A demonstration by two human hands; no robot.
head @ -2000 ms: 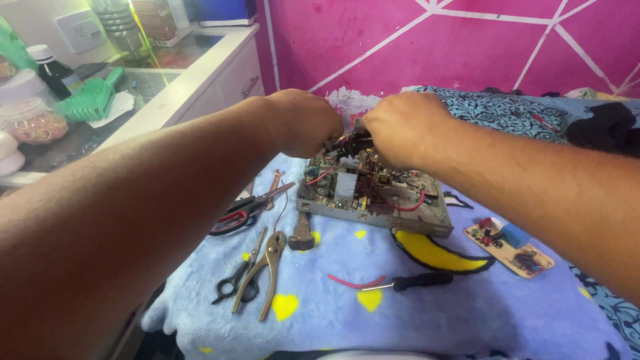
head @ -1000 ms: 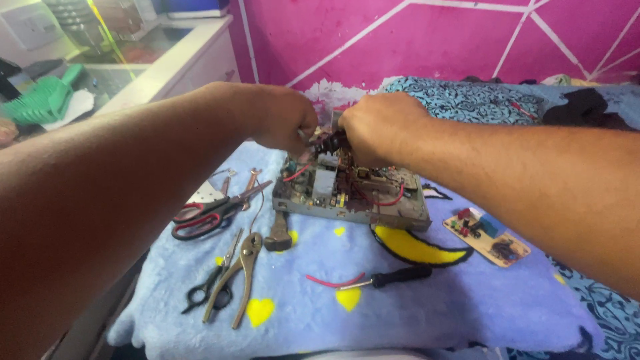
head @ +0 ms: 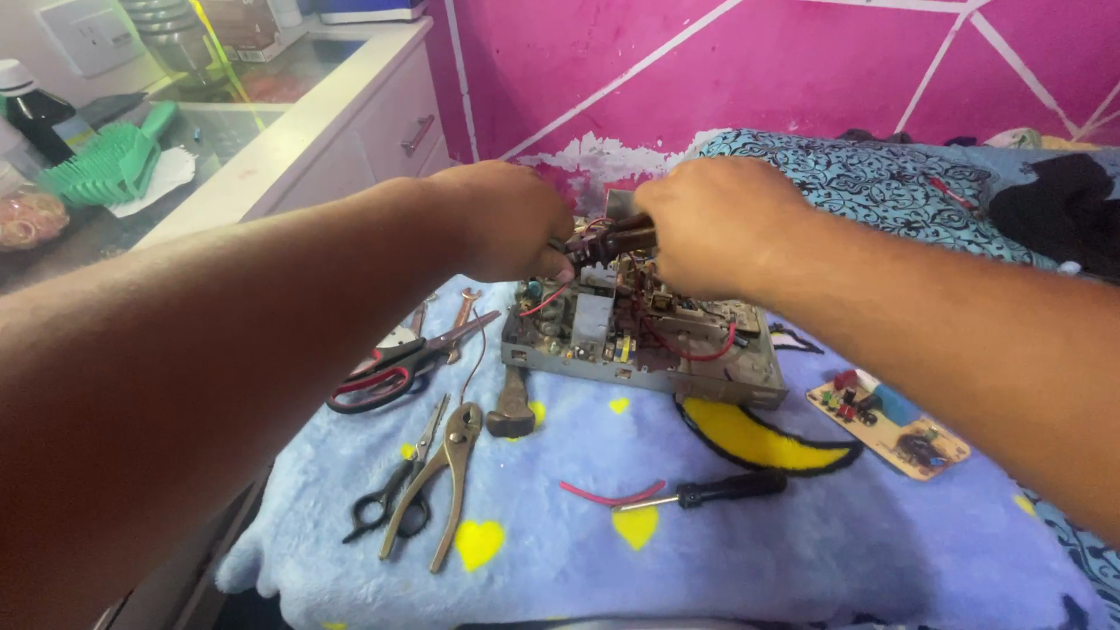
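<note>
An open metal chassis with circuit boards and red wires [head: 647,367] lies on a blue fleece blanket. Over its back left part, my left hand [head: 516,223] has its fingertips closed at a dark part [head: 599,245] and a red wire [head: 547,300]. My right hand [head: 726,223] is closed around a brown handle-like piece [head: 632,234] that meets the dark part; whether this is a tool or a component cannot be told. My hands hide much of the chassis's back. A hammer head [head: 512,411] shows at its front left edge.
Slip-joint pliers [head: 455,455], black scissors [head: 407,490], red-black scissors [head: 402,367] and a wrench [head: 464,315] lie left. A screwdriver [head: 735,488] and a red wire piece [head: 608,499] lie in front, a small circuit board [head: 892,424] right. A white cabinet [head: 350,131] stands left.
Both hands stay over the chassis's back. More of the brown handle-like piece shows between them than before. The tools on the blanket have not moved.
</note>
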